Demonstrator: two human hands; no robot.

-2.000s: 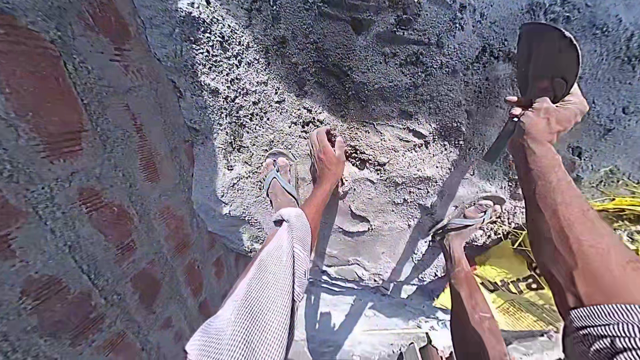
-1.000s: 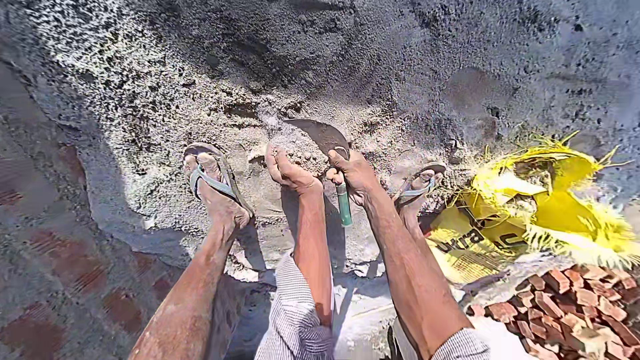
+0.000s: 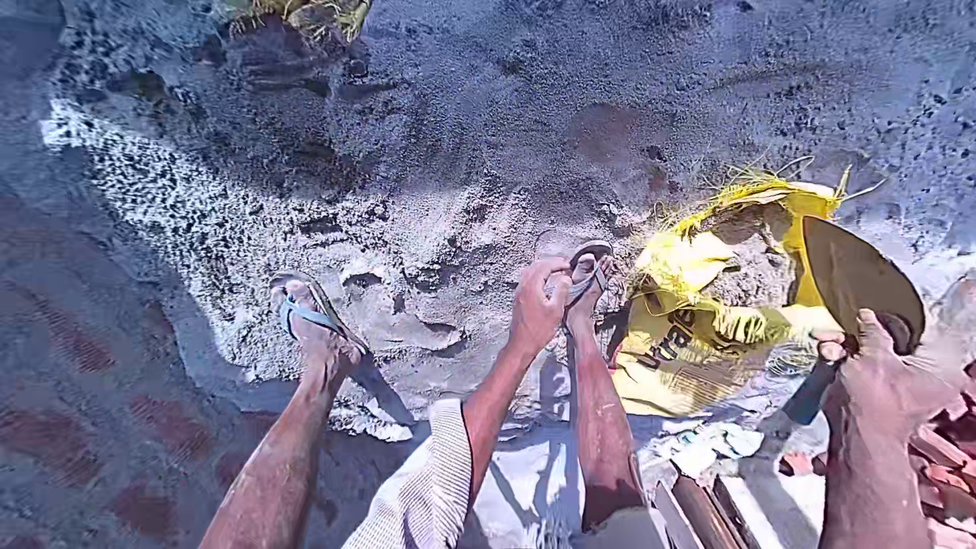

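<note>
My right hand (image 3: pixel 884 366) grips a trowel (image 3: pixel 862 282), its broad, rounded metal blade raised at the right beside the yellow sack; part of its dark green handle shows below the fist. Curled fingers mark my left hand (image 3: pixel 540 301), low over the grey sand or mortar mix (image 3: pixel 427 252) and close to my right foot (image 3: pixel 585 293). Whether that hand holds anything cannot be told. The pale, lumpy mix spreads between and in front of my sandalled feet, with my left foot (image 3: pixel 309 320) standing at its near edge.
A torn yellow woven sack (image 3: pixel 679 366) with grey material in its mouth lies right of my right foot. Broken red bricks (image 3: pixel 942 465) are heaped at the lower right. A brick wall (image 3: pixel 61 427) with mortar joints runs along the left. Dry plant matter or fibres (image 3: pixel 320 19) lie at the top.
My hands were close together at the mix with the trowel between them; now my right hand has moved right with the trowel raised. The view has shifted to the right since the oldest frame.
</note>
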